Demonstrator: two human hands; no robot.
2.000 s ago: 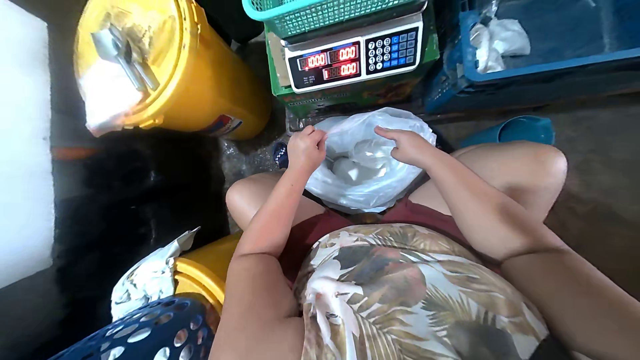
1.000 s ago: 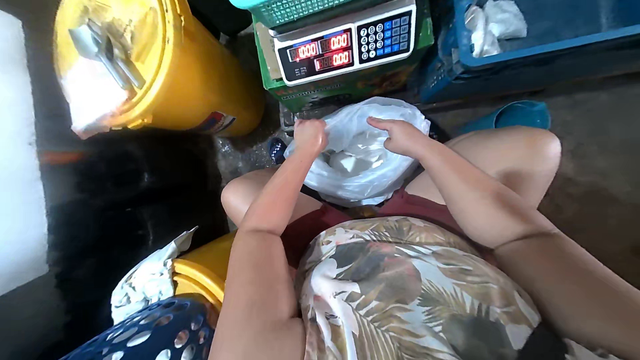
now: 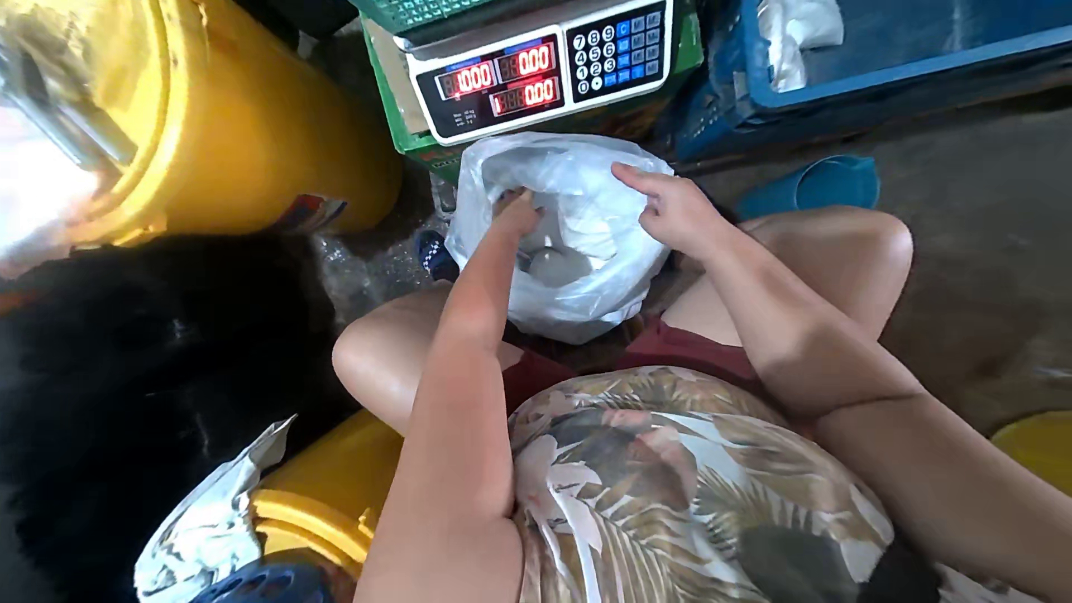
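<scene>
A white translucent plastic bag [image 3: 578, 310] stands with its mouth wide between my knees. Pale, rounded contents [image 3: 559, 266] show inside it; I cannot tell what they are. My left hand [image 3: 517, 211] reaches into the bag at the left side of its mouth, its fingertips partly hidden, so its grip cannot be made out. At the bag's right rim, my right hand [image 3: 674, 205] holds the plastic, thumb extended along the edge. Just beyond the bag, a digital scale [image 3: 494, 113] with lit red figures rests on a green box [image 3: 688, 38].
Yellow drums stand at the upper left [image 3: 276, 126] and lower left [image 3: 327, 486]. A blue crate [image 3: 921, 88] holding white plastic is at the upper right. Beside my right knee lies a blue-green plastic vessel [image 3: 825, 186]. A green basket [image 3: 419, 12] sits above the scale.
My left hand has moved from the bag's left rim down into its mouth. My right hand stays at the right rim.
</scene>
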